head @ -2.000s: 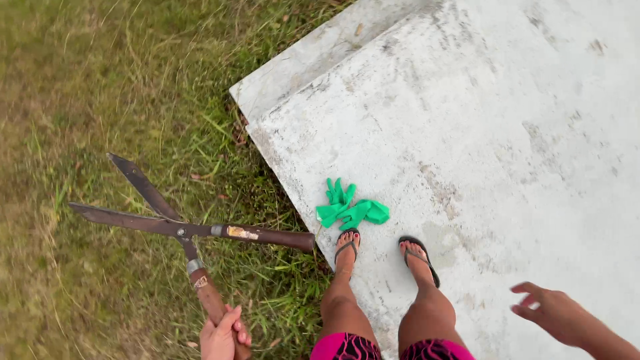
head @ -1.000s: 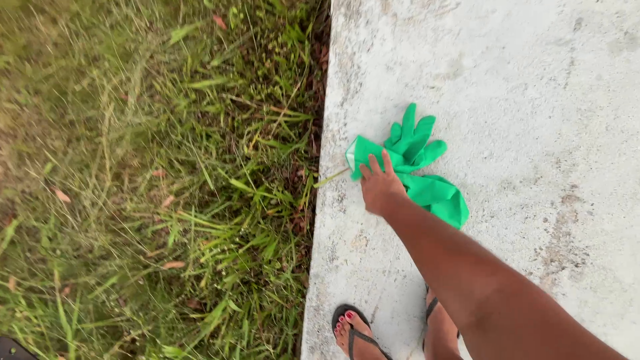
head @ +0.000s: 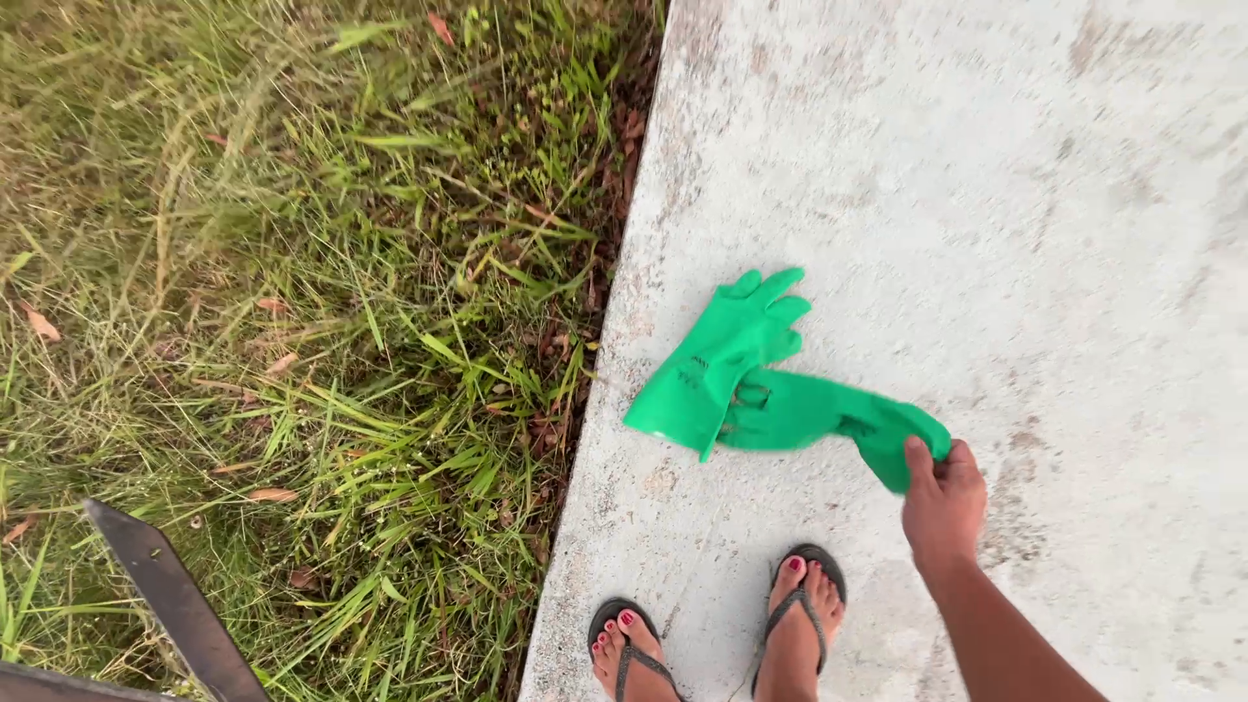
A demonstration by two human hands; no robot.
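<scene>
My right hand (head: 944,502) pinches the cuff end of one green rubber glove (head: 795,409), which stretches left over the concrete. Its far end meets a second green rubber glove (head: 707,356), lying flat with its fingers toward the top and its cuff near the slab's edge; dark print shows on it. At the lower left the steel blades of hedge shears (head: 180,600) reach into view above the grass. The handles of the shears and my left hand are outside the frame.
My feet in black flip-flops (head: 801,619) stand on the pale concrete slab (head: 975,244), below the gloves. Grass (head: 292,322) with scattered dry leaves borders the slab on the left.
My right hand has moved from the left glove's cuff to the other glove's end and taken hold of it, drawing it out to the right. The shears' blades have come back into view.
</scene>
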